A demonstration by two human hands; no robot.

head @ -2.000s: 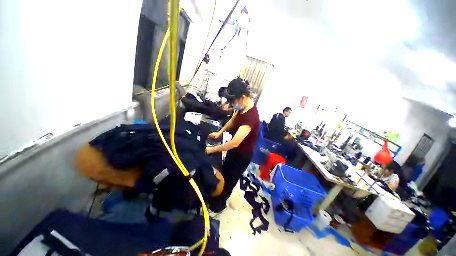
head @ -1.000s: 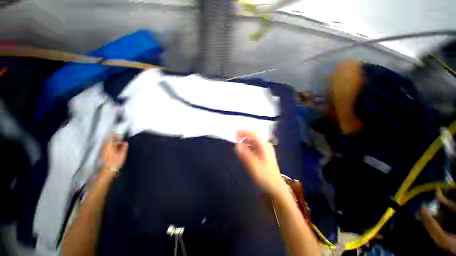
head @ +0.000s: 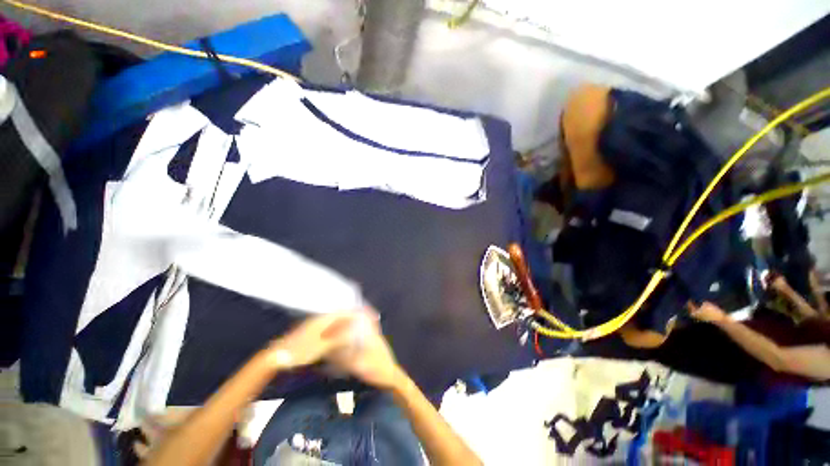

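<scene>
A white garment panel (head: 264, 267) stretches across the dark table cover (head: 337, 227) from the looser pile to my hands, its near end blurred. My left hand (head: 318, 339) and my right hand (head: 361, 346) are close together, both gripping that end. The pile of loose white panels (head: 123, 255) lies at the table's left end. A stack of white panels with a navy stripe (head: 391, 141) lies flat at the far side. The steam iron (head: 502, 284), with a reddish-brown handle, rests at the table's right edge, untouched.
Yellow hoses (head: 637, 305) run from the iron to the upper right. Dark garments (head: 628, 209) lie right of the table. A co-worker's arm (head: 764, 346) shows at the right. A blue block (head: 209, 77) lies at the far left. Dark scraps (head: 605, 414) lie on the floor.
My hands have moved from beside the stack and the left pile to the table's near edge, coming together on a white panel. The iron now shows fully.
</scene>
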